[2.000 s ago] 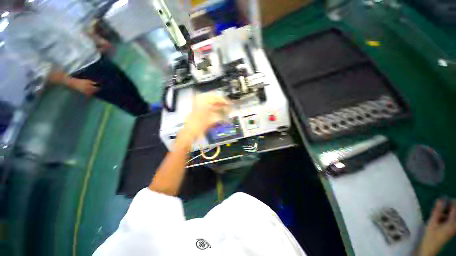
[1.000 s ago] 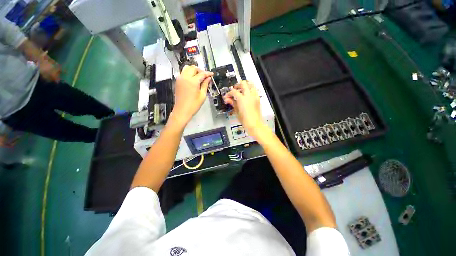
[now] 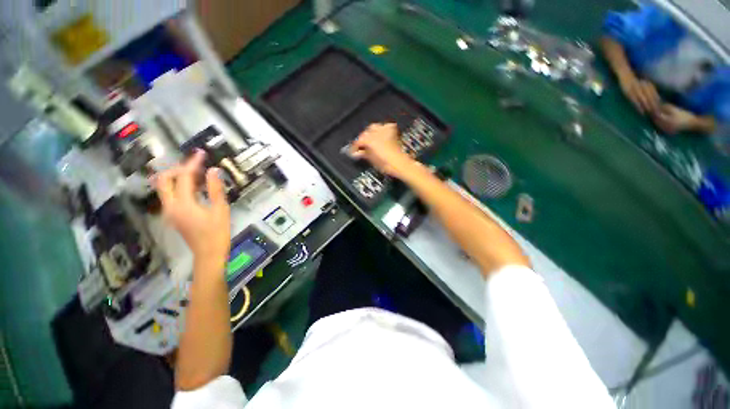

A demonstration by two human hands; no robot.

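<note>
My left hand (image 3: pixel 192 200) is over the front of the white machine (image 3: pixel 268 188), fingers apart, with nothing seen in it. The right fixture (image 3: pixel 232 164) is just beyond it, with metal parts on it. My right hand (image 3: pixel 379 148) is over the black parts tray (image 3: pixel 308 92), its fingers closed on a small silver housing (image 3: pixel 350 150), which is blurred. A row of silver housings (image 3: pixel 416 137) lies along the tray's near side, partly hidden by my right hand and forearm.
The left fixture (image 3: pixel 120 260) is at the machine's left. A blue-green touch screen (image 3: pixel 244 257) and red button (image 3: pixel 307 201) are on its front. A perforated disc (image 3: pixel 487 176) and loose housing (image 3: pixel 524 208) lie on the green surface. Another person's hands (image 3: pixel 656 108) are at upper right.
The view has turned right. My right hand has left the fixture and moved over the tray. My left hand has drawn back from the fixture and opened.
</note>
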